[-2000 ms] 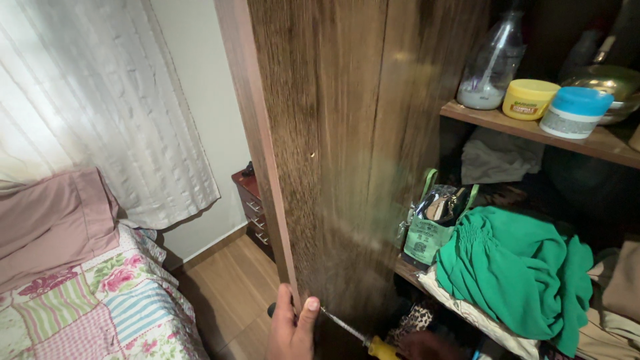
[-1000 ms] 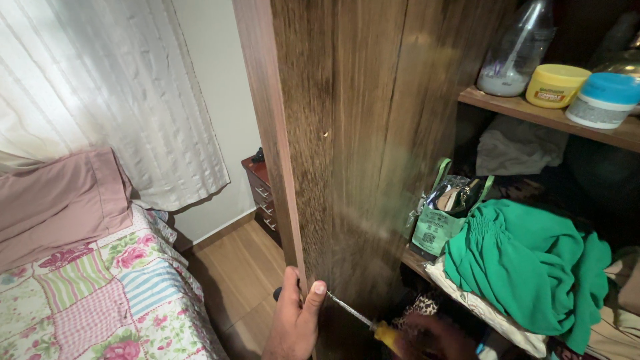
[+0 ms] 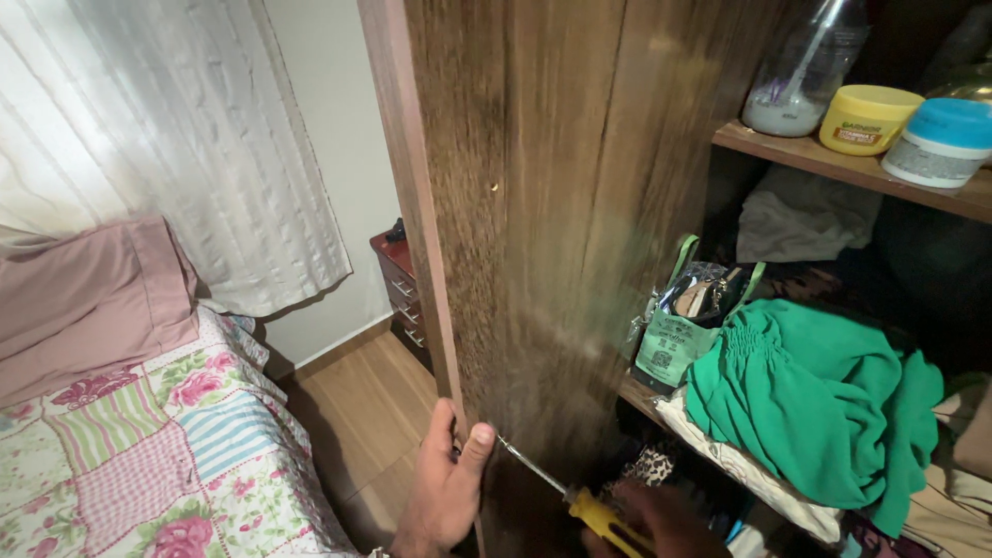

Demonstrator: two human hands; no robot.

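Note:
My left hand grips the front edge of a wooden wardrobe door, thumb on the inner face and fingers around the other side. Blurred and dark at the bottom, my right hand holds the yellow handle of a screwdriver. Its metal shaft slants up and left, and the tip meets the door's face just beside my left thumb. Whether a screw sits under the tip cannot be told. Higher up on the same face is a small light spot.
At right, a wardrobe shelf bears a clear bottle, a yellow jar and a blue-lidded jar. Below are a green bag and green cloth. A bed, curtain and red-brown drawer unit stand left.
The view has shifted slightly. Both hands keep their places at the door, with the screwdriver tip still beside my left thumb.

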